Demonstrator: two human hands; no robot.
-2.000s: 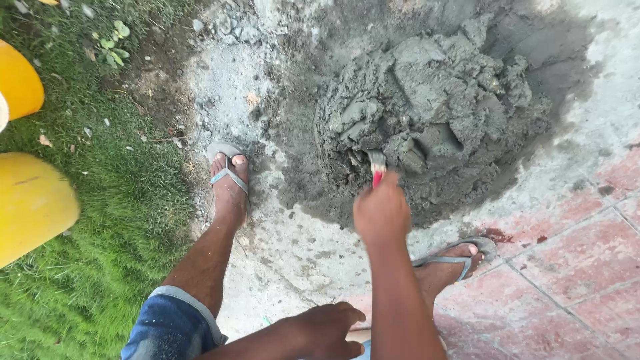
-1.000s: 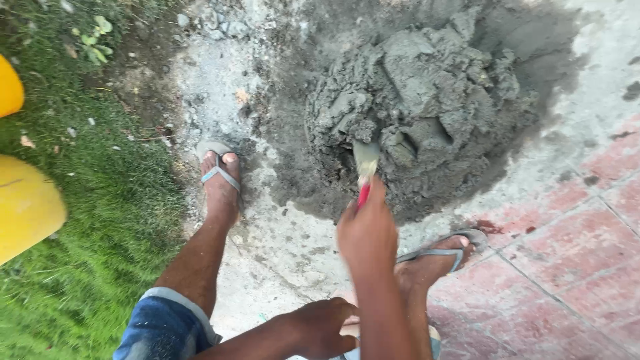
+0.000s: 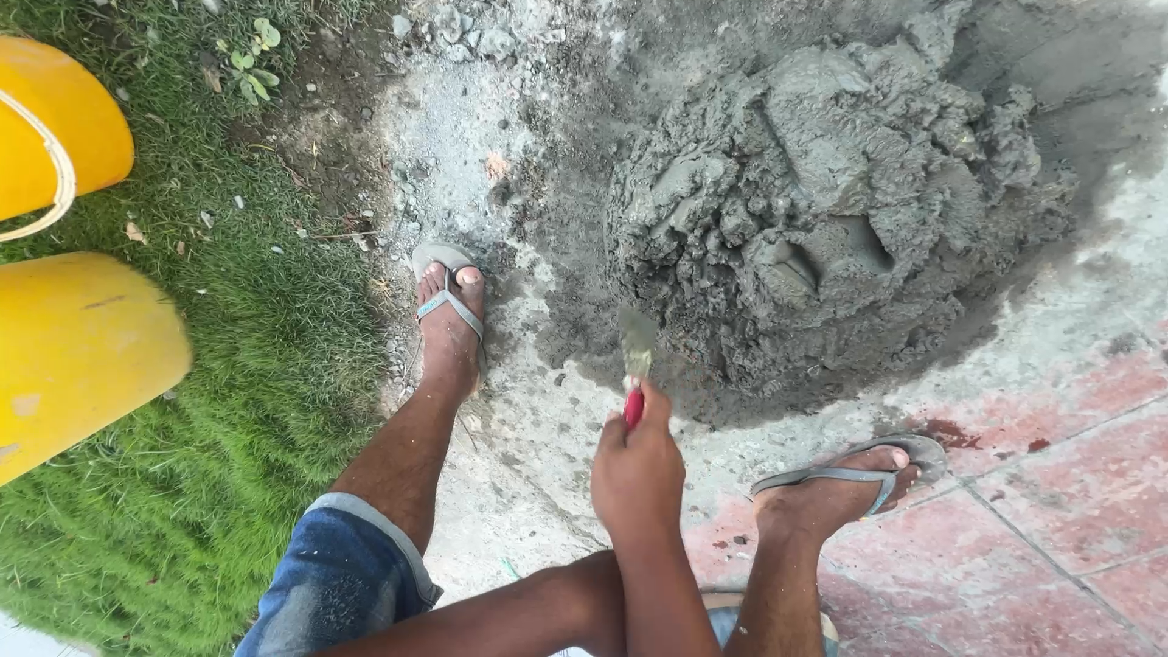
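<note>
My right hand (image 3: 639,465) is closed around the red handle of a small flat-bladed trowel (image 3: 638,345). Its mortar-smeared metal blade is beside the lower left edge of a heap of wet grey mortar (image 3: 849,173). Dents and smooth cut marks show in the heap's surface. My left forearm crosses low in the view, and my left hand (image 3: 595,584) is mostly hidden behind my right forearm. Its fingers cannot be seen.
My feet in grey flip-flops (image 3: 447,301) stand on either side, left foot on concrete, right foot by reddish tiles (image 3: 1077,493). Two yellow buckets (image 3: 82,356) are on grass (image 3: 274,365) at the left. Small stones (image 3: 465,36) lie near the top.
The trowel blade, at the mortar one second ago, has moved left and down to the heap's edge. My left hand, whose fingers showed before, is now mostly behind my right forearm.
</note>
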